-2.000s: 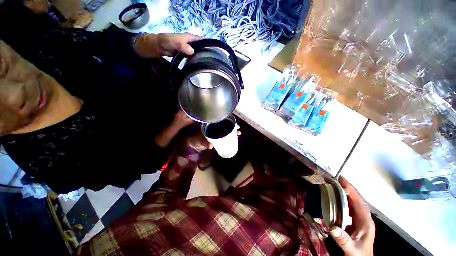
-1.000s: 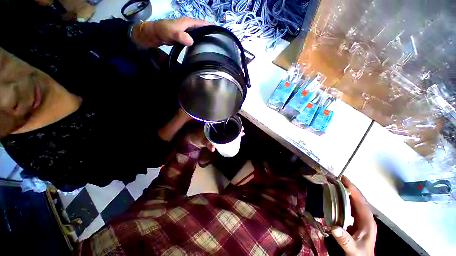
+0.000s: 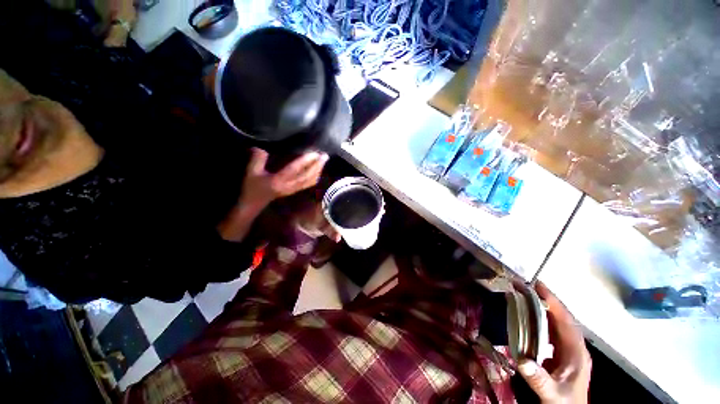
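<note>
My left hand point(image 3: 319, 223) is shut around a white cup point(image 3: 360, 234) over my lap; most of the hand is hidden behind the cup and in the sleeve's shadow. Dark liquid shows inside the cup. My right hand point(image 3: 562, 351) holds a round ribbed lid point(image 3: 522, 325), on edge, at the table's front edge. A neighbour holds a large dark mug point(image 3: 276, 88) up and left of the cup, apart from it, with its dark outside facing me. The neighbour's free hand point(image 3: 294, 173) is open beside the cup.
Cased cables on blue cards point(image 3: 475, 168) lie in a row on the white table point(image 3: 545, 207). A carton point(image 3: 521, 102) of clear cases stands behind. Loose cables point(image 3: 379, 28), a flat black phone point(image 3: 371, 104), a dark ring-shaped lid point(image 3: 213, 17) and one carded cable point(image 3: 657, 301) also lie there.
The neighbour's mug has tilted back from the cup and moved up and left, uncovering the cup's rim and the phone. The neighbour's lower hand has come into clearer view. My hands have barely moved.
</note>
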